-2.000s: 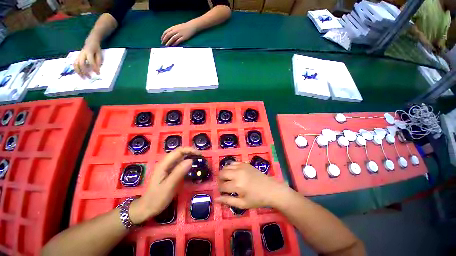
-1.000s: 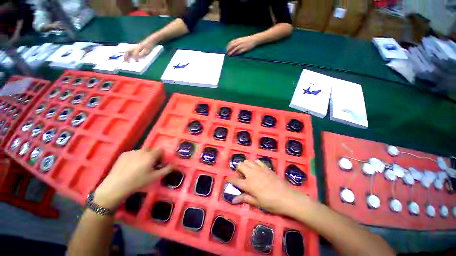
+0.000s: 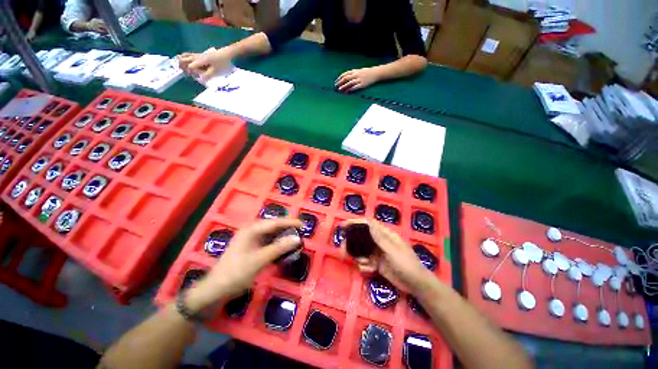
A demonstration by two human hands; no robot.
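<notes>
A red-pink foam tray [image 3: 249, 205] lies in front of me with dark watch heads in its square pockets. The upper ones lie face down with round backs; the lower ones mostly show flat, glossy black faces. My left hand [image 3: 249, 256] pinches a watch head [image 3: 290, 252] between thumb and fingers just above the middle-left pockets; fingers partly cover it. My right hand [image 3: 393, 258] holds another watch head [image 3: 360, 239] tilted up, its dark flat side showing, above the middle of the tray.
A second foam tray [image 3: 169, 189] with silver-rimmed watches is at left. A red-pink charger board [image 3: 472, 252] with white charging pucks [image 3: 527, 299] and thin cables is at right. White printed boxes [image 3: 260, 97] lie across the green bench, where a person [image 3: 371, 36] stands.
The view has swung left since two seconds ago. My left hand has come from the tray's left part toward the middle, with a watch head. My right hand has raised a watch head from the pockets.
</notes>
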